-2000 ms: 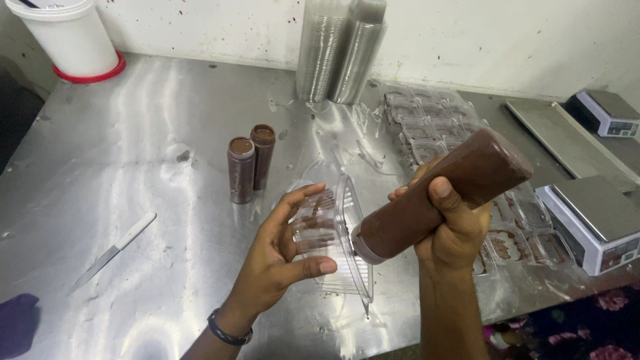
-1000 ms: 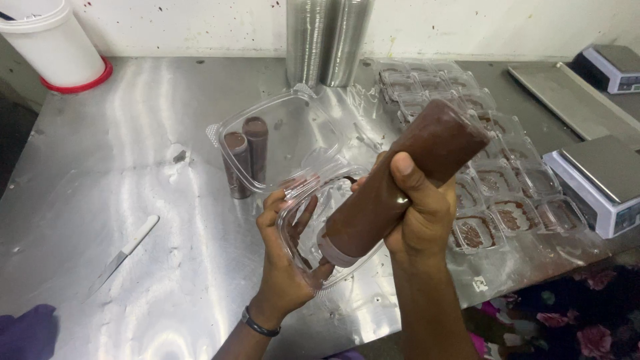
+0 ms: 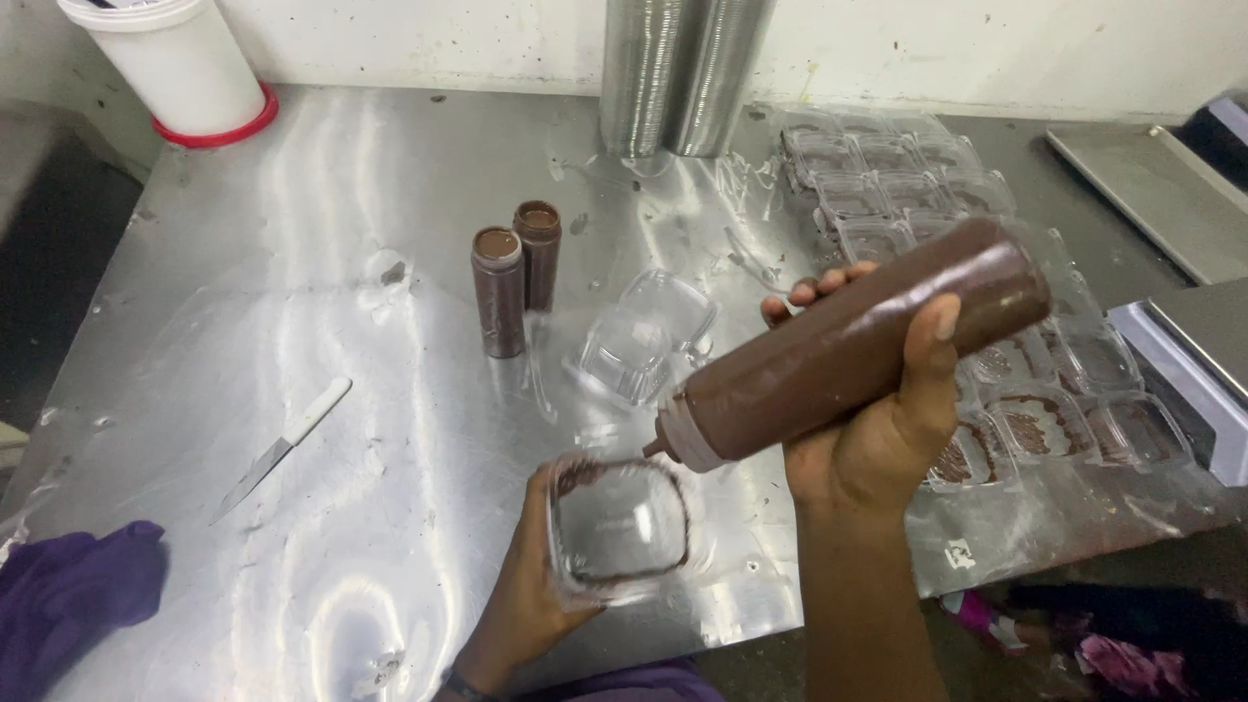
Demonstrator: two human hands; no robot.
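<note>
My right hand [image 3: 868,429] grips a squeeze bottle [image 3: 838,351] filled with brown sauce, tilted so its nozzle points down and left. Just below the nozzle, my left hand [image 3: 536,585] holds a small clear plastic container [image 3: 624,526] with a brown line of sauce along its inner walls. Another clear plastic container [image 3: 648,336] lies on the metal table beyond my hands. Two open-topped bottles of brown sauce [image 3: 499,292] stand upright to its left. At the right, many clear containers with brown sauce [image 3: 1043,429] are set close together in rows, partly hidden by the held bottle.
A white-handled knife [image 3: 317,409] lies at the left, above a purple cloth [image 3: 88,585]. A white bucket [image 3: 185,68] stands at the back left. Tall stacks of clear plastic [image 3: 639,78] rise by the wall. A metal tray [image 3: 1160,185] and a scale [image 3: 1189,380] are at the right.
The container in my left hand now faces up, with the bottle's nozzle outside its rim; a second ago the bottle's tip was down inside it. Both hands have moved apart.
</note>
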